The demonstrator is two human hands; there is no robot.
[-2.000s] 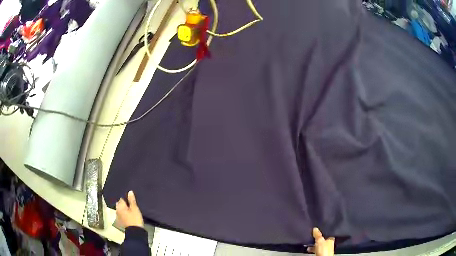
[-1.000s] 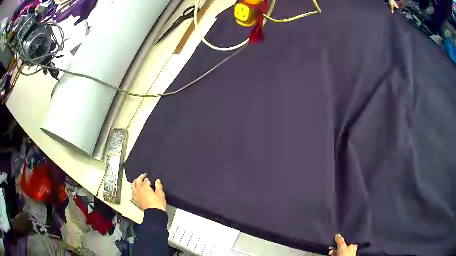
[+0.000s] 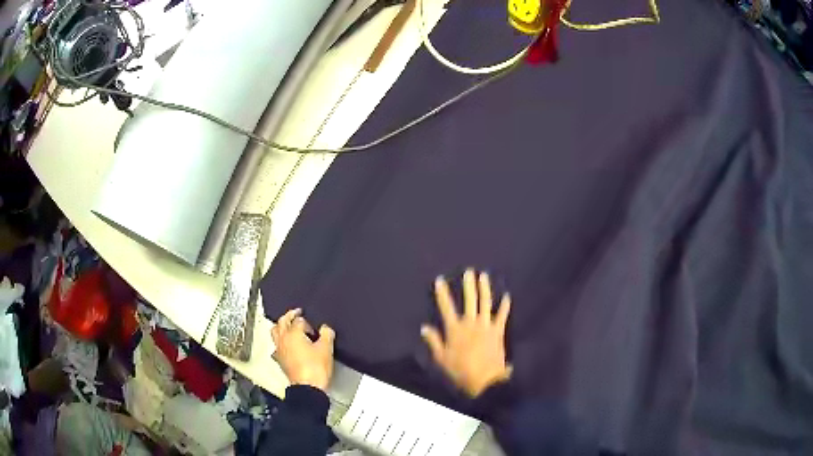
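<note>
The dark navy-purple fabric (image 3: 535,196) covers most of the table, smooth near its left corner and rippled on the right. My left hand (image 3: 303,349) is at the fabric's near left corner, thumb and fingers bent; whether it pinches the edge is hard to tell. My right hand (image 3: 471,335) lies palm down with fingers spread on the fabric near its front edge. The silvery metal bar weight (image 3: 242,285) lies on the pale table just left of the corner.
A thick grey-white paper roll (image 3: 209,125) lies at the left. A grey cord (image 3: 312,150) crosses above the table. A yellow device with red tassel (image 3: 528,12) hangs at the top. A ruled white strip (image 3: 406,419) is at the near edge. Scraps (image 3: 169,374) cover the floor.
My right hand has left the fabric's edge and now lies spread flat, closer to my left hand. The deep folds ahead have smoothed out. The view has shifted left.
</note>
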